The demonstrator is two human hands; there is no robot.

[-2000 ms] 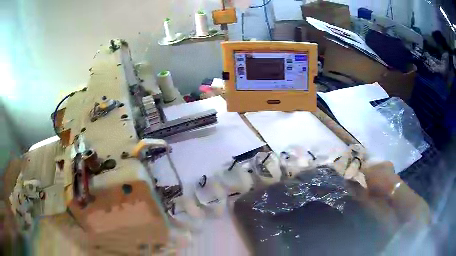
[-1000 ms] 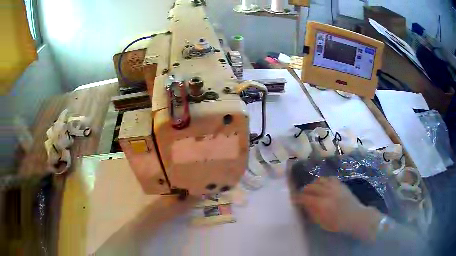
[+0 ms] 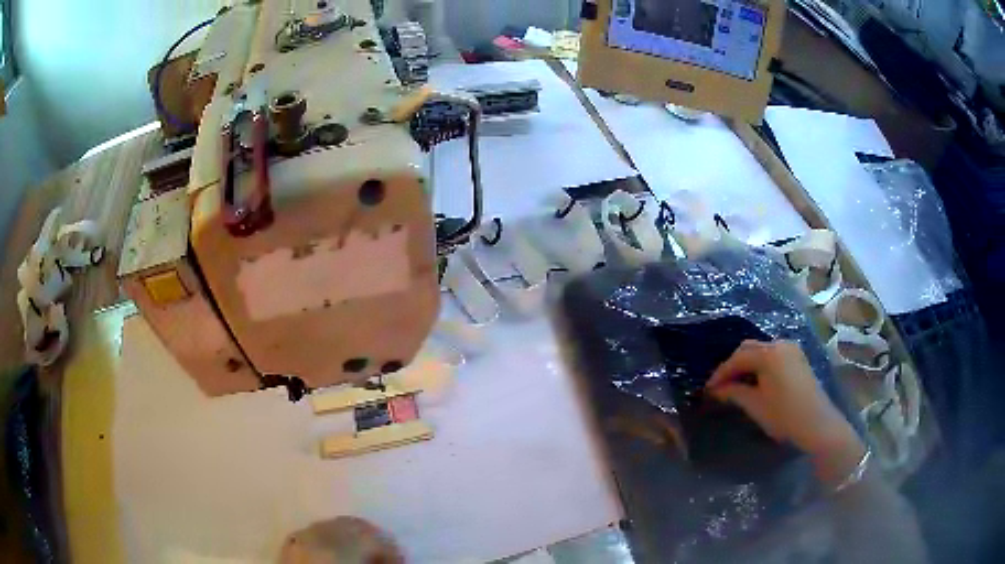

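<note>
My right hand point(image 3: 780, 399) is over the dark pieces in clear plastic point(image 3: 650, 331) at the right. Its thumb and fingertips are pinched together at a black flat piece point(image 3: 705, 350); whether they grip it cannot be told. My left hand point(image 3: 342, 542) shows only as a blurred, cut-off part at the bottom edge. The cream clamp frame point(image 3: 377, 443), with a dark and pinkish-red centre, lies under the sewing machine head point(image 3: 320, 264). Red-handled snips point(image 3: 247, 182) lie on top of the head.
White strap pieces with black rings point(image 3: 634, 226) curve behind and right of the plastic. More straps point(image 3: 50, 281) lie at the far left. The tan-framed control screen point(image 3: 681, 83) stands at the back right. White sheets point(image 3: 496, 474) cover the table. Another clear plastic bag point(image 3: 909, 220) lies far right.
The view has turned back left and then lowered, so the clamp frame shows more fully. My right hand has come in over the plastic, its fingertips now pinched. My left hand has appeared at the bottom.
</note>
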